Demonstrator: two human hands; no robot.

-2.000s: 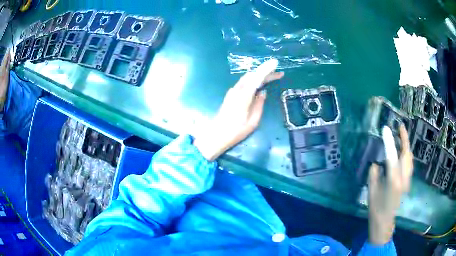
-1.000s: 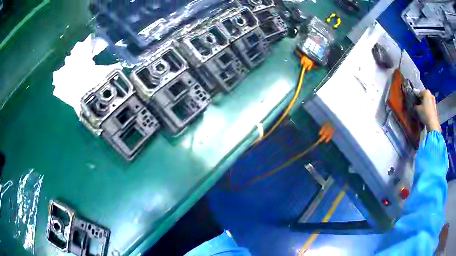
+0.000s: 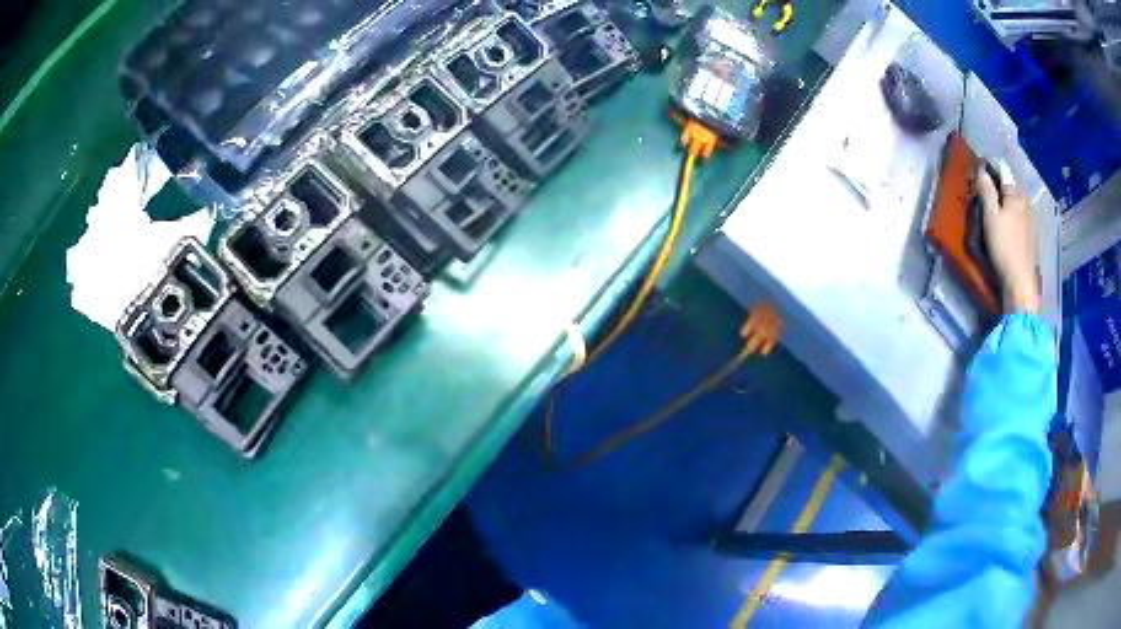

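My right hand [image 3: 1010,234] is at the orange fixture [image 3: 953,227] on top of the white machine, with a white cot on a fingertip. A dark piece lies on the fixture under the fingers; the hand covers much of it, and whether the fingers grip it cannot be told. My left hand is out of the picture. Open camera housings [image 3: 338,277] stand in a slanting row on the green bench. One more housing [image 3: 145,600] lies at the lower left, cut off by the picture's edge.
A dark tray under clear film [image 3: 197,74] and white crumpled paper [image 3: 105,252] lie behind the housings. A clear-topped metallic unit [image 3: 725,80] with an orange plug stands at the bench end. Orange cables [image 3: 670,240] hang between bench and machine. A clear bag [image 3: 43,559] lies at the left.
The view has shifted, so the housings and machine sit further left and the lone housing is lower. My right hand stays at the orange fixture, now reaching over its upper part.
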